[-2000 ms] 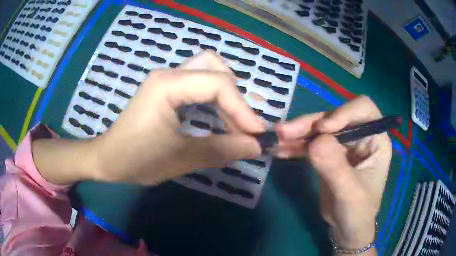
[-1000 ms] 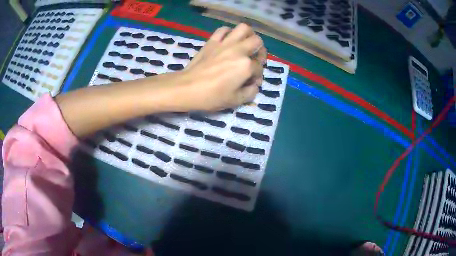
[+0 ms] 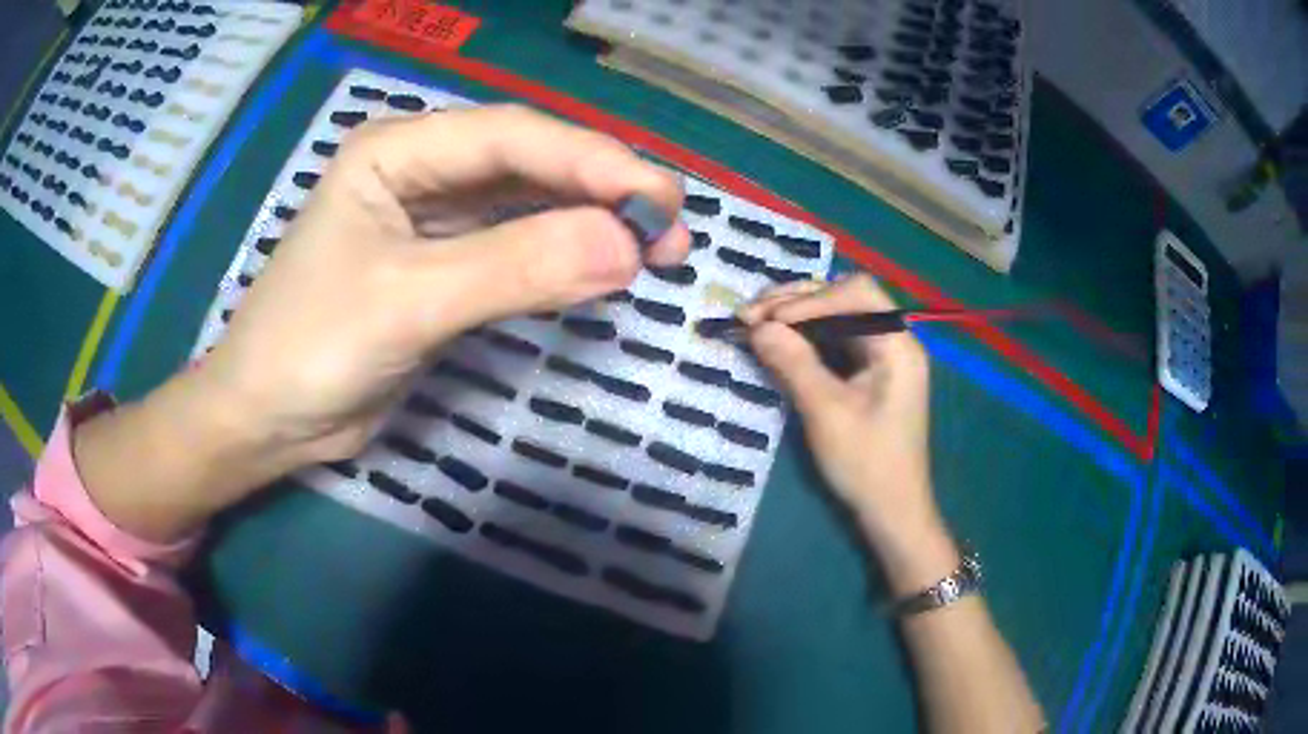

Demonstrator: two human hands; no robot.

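My left hand [image 3: 474,237] is raised over the upper left of the white foam tray [image 3: 323,495]. It pinches a small dark part [image 3: 644,217] between thumb and fingertips, with a grey face showing. My right hand [image 3: 846,359] is over the tray's right edge and holds a slim black pen-shaped tool [image 3: 861,323]. The tool's tip end is at or just above a black part in the tray; contact cannot be told. A beige empty slot [image 3: 722,297] lies just above it. A thin red cord [image 3: 990,311] runs right from the tool.
A partly filled tray [image 3: 129,237] is at the upper left. Stacked trays [image 3: 803,136] stand at the far side, with more [image 3: 1169,645] at the lower right. A red label [image 3: 409,22] and a calculator [image 3: 1185,323] lie on the green mat [image 3: 990,473], among coloured tape lines.
A second ago my left hand was down on the tray. It has risen to the left and now shows a dark part. My right hand has come in from the lower edge with the pen tool.
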